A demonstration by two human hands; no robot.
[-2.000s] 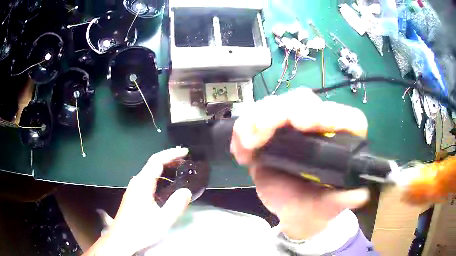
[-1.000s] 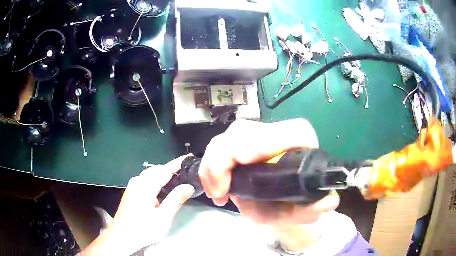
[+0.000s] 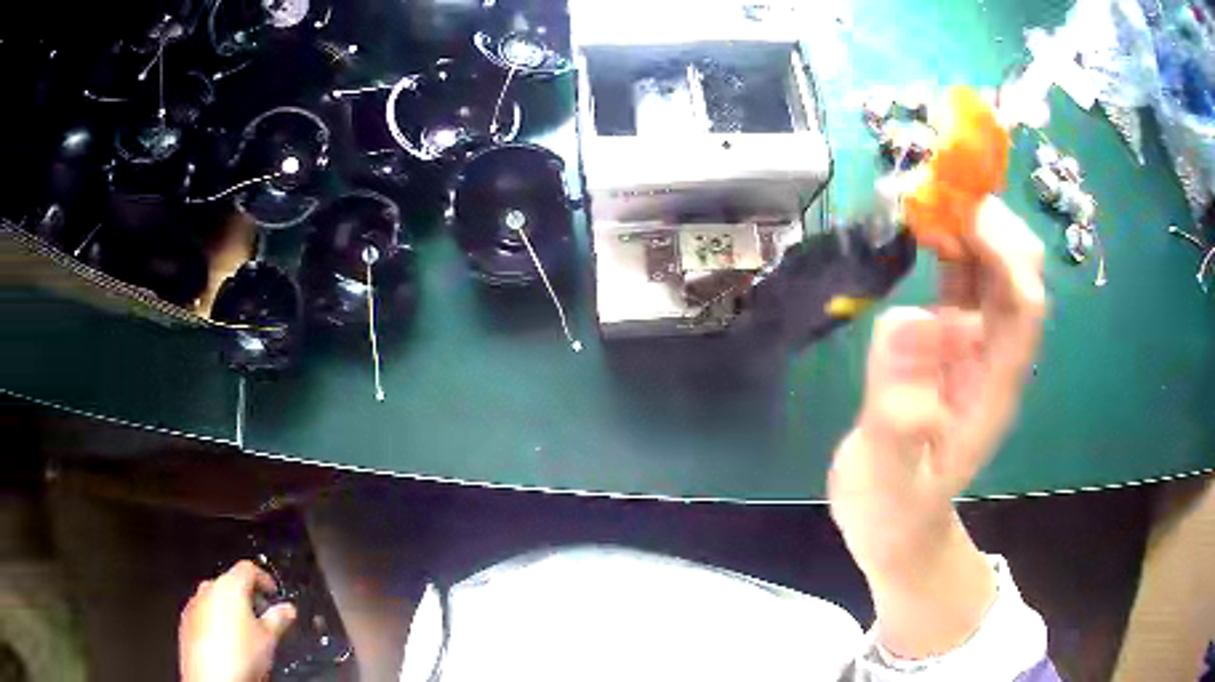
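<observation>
The electric screwdriver is blurred and tilted in front of the screw feeder, its orange-wrapped cable end up at the right. My right hand is upright beside the orange wrapping; blur hides whether its fingers grip it. My left hand is low at the left, below the bench edge, over the dark receiving box. Something dark and shiny shows at its fingertips; I cannot tell whether it is held or lies in the box.
Black round housings with pale wires stand at the left on the green bench, with more heaped behind. Small wired components lie at the right, beside crumpled plastic bags. My light-clothed lap is below the bench edge.
My left hand has gone from the bench edge down to the lower left. My right hand and the screwdriver have moved up and right, away from my left hand. The view has shifted left.
</observation>
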